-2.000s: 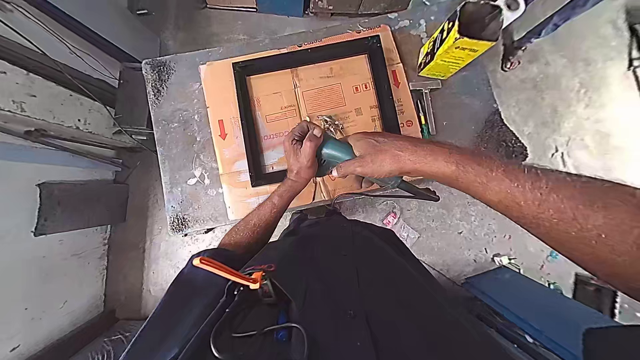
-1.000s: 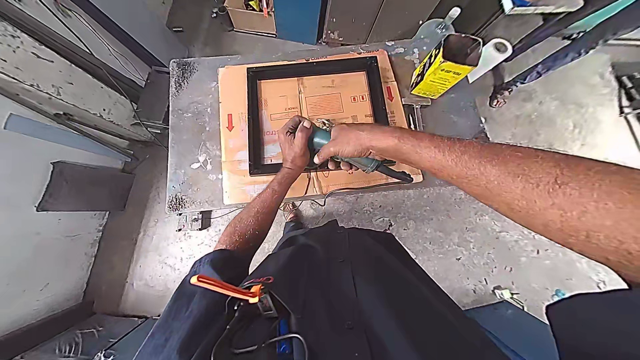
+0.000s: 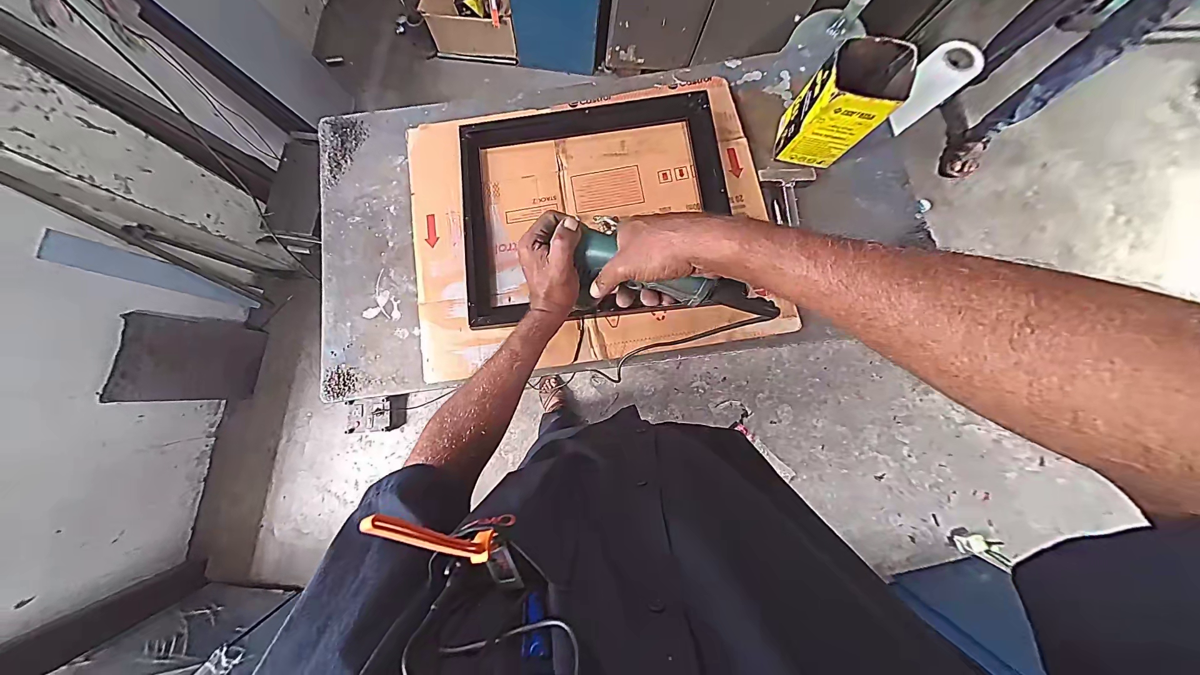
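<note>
A green corded power tool (image 3: pixel 597 251), seemingly an angle grinder, is held in both hands over the near part of a black rectangular frame (image 3: pixel 476 225). My left hand (image 3: pixel 550 262) grips its front end or side handle; the exact grip is partly hidden. My right hand (image 3: pixel 656 253) wraps round the body from above, fingertips showing underneath. The tool's head is mostly covered by my hands, and whether it touches the frame cannot be told. Beneath the frame lies a flattened cardboard box (image 3: pixel 436 281) with printed red arrows. The black cord (image 3: pixel 684 339) runs from the tool's rear over the table's near edge.
The cardboard rests on a grey worktable (image 3: pixel 366 244). At its back right stand a yellow open-topped tin (image 3: pixel 830 122), a white roll (image 3: pixel 937 80) and a clear plastic container (image 3: pixel 825 36). A metal tool (image 3: pixel 787 192) lies beside the cardboard. Another person's foot (image 3: pixel 963 155) is beyond the right side.
The view has shifted, showing more floor and the cord below the table. Both hands stay on the power tool, which now lies nearer the frame's near side than one second ago.
</note>
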